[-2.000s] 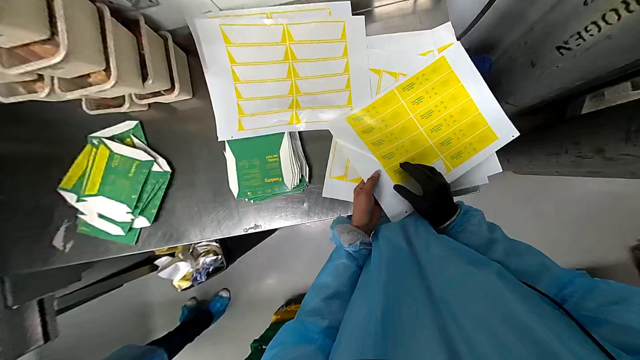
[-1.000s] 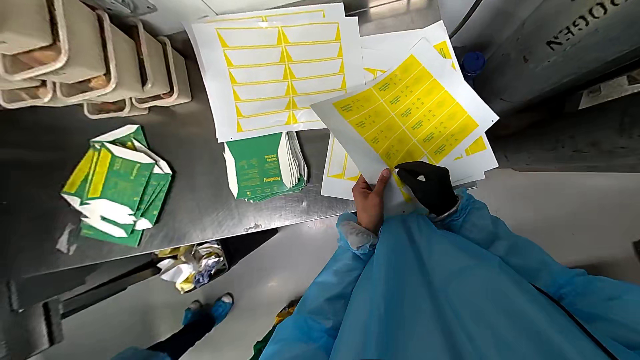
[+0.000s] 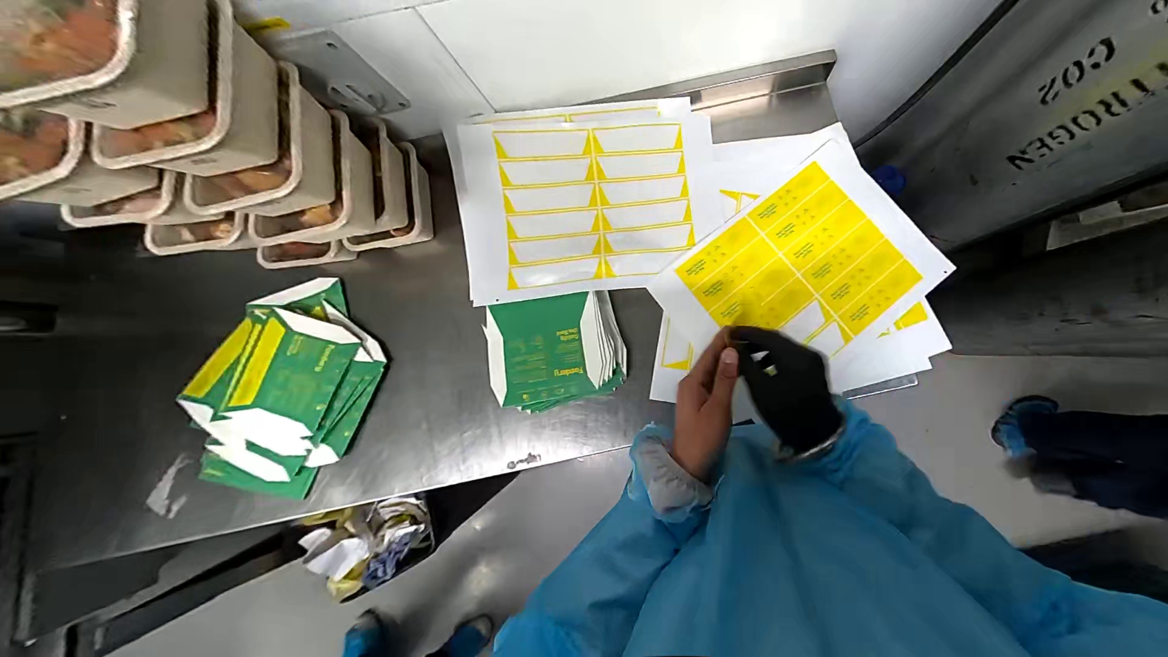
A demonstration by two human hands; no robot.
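Observation:
My bare left hand (image 3: 707, 401) and my black-gloved right hand (image 3: 787, 383) meet fingertip to fingertip over the lower edge of a yellow printed label sheet (image 3: 803, 246). They pinch something small between them, seemingly a peeled label; part of the sheet near them shows white backing. Under it lie more white sheets (image 3: 776, 164). To the left is a stack of sheets with yellow-edged blank outlines (image 3: 593, 196). Below that stack sits a pile of green printed cardboard sleeves (image 3: 547, 356). A looser pile of green and white sleeves (image 3: 292, 374) lies farther left.
Stacked pale trays of food (image 3: 310, 182) stand at the upper left. Gas cylinders (image 3: 1004, 137) are at the right. A bin of crumpled wrappers (image 3: 374, 547) is below the steel table's edge (image 3: 438, 474). Other people's feet (image 3: 1022, 424) show on the floor at right and bottom.
My fingertips have come together over the sheet's lower edge. White backing now shows there, where yellow was before. A person's leg has come into view at the right.

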